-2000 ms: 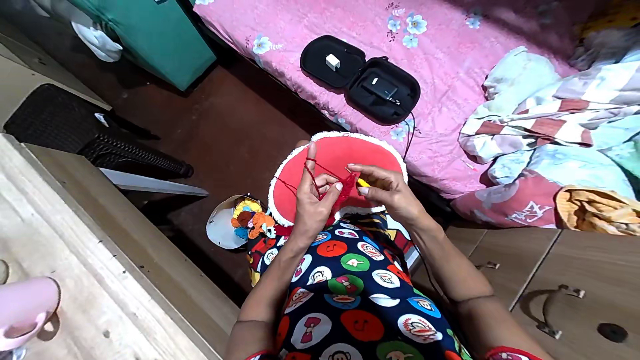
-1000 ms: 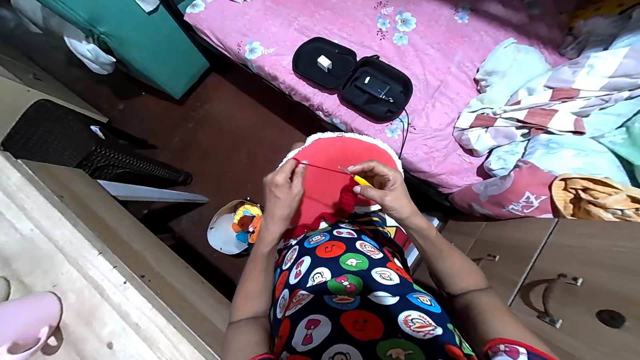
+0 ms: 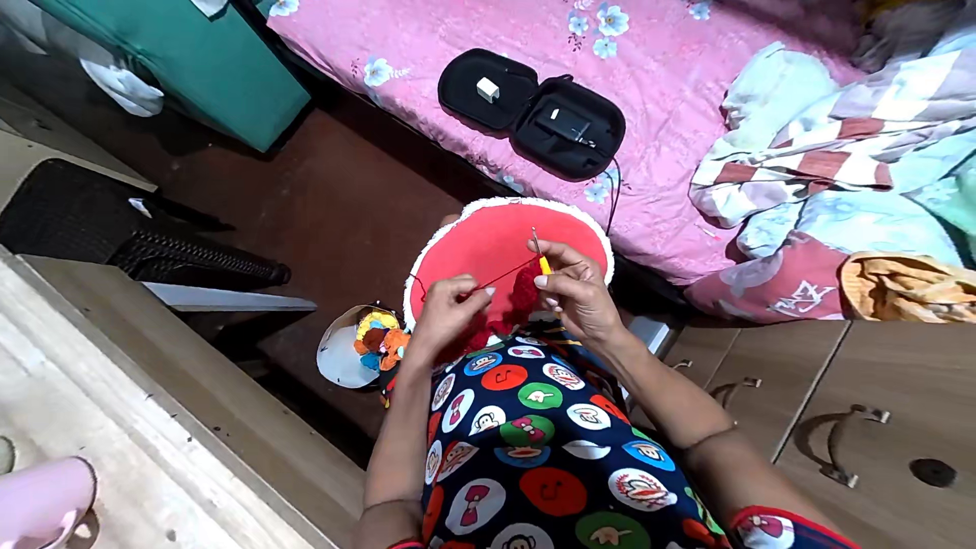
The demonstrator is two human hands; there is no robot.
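My right hand (image 3: pixel 576 293) grips a crochet hook (image 3: pixel 544 264) by its yellow handle, the metal tip pointing up and away. Just under these fingers hangs a piece of dark red crochet work (image 3: pixel 524 293). My left hand (image 3: pixel 455 309) pinches the dark red yarn (image 3: pixel 507 272), which runs taut across to the hook. Both hands are over a round red cushion (image 3: pixel 488 236) with a fluffy white edge, on or near my lap. Part of the crochet work is hidden by the hands, and whether a loop sits on the hook is too small to tell.
An open black case (image 3: pixel 568 126) with a charger lies on the pink floral bed (image 3: pixel 671 99); a cable hangs from it. Rumpled bedding (image 3: pixel 823 152) is at right, above wooden drawers (image 3: pixel 862 396). A white container (image 3: pixel 343 354) with colourful crocheted pieces stands left of the cushion, near a dark woven stool (image 3: pixel 137 236).
Two seconds ago yarn was strung over a raised finger of my left hand; that finger is now bent down. Since one second ago my left hand has come lower and the hook points more upward.
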